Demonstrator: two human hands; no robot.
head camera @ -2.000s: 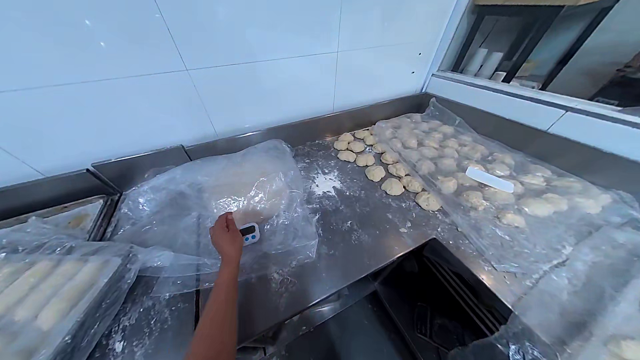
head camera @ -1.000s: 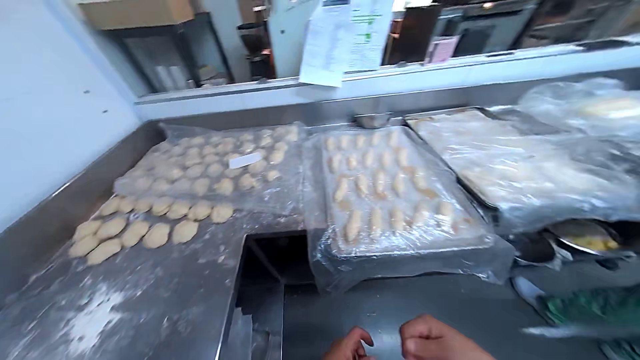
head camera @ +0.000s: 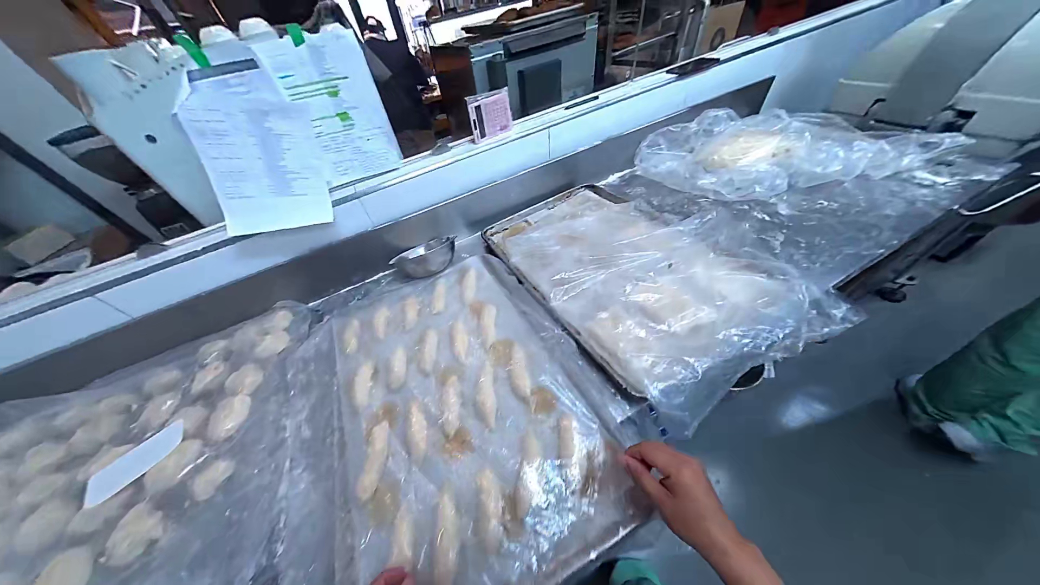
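Note:
A tray of shaped dough pieces (head camera: pixel 487 394) lies under clear plastic sheeting (head camera: pixel 569 520) at the lower middle. My right hand (head camera: pixel 678 491) pinches the edge of that plastic at the tray's near right corner, thumb against forefinger. Only the fingertips of my left hand (head camera: pixel 392 577) show at the bottom edge, by the tray's near left side; whether they grip the plastic is hidden. Round dough balls (head camera: pixel 230 417) sit under another plastic sheet on the left, with a white plastic scraper (head camera: pixel 134 465) on top.
A small metal bowl (head camera: pixel 424 257) stands behind the tray. To the right are a plastic-covered baking tray (head camera: pixel 561 313) and bagged dough (head camera: pixel 747 150). Printed sheets (head camera: pixel 252 154) hang at the window ledge. A person's green-clad leg (head camera: pixel 987 386) is at far right.
The view has swung far right and closer to the tray of shaped dough. My right hand, in front of the counter a second ago, is now at the tray's plastic.

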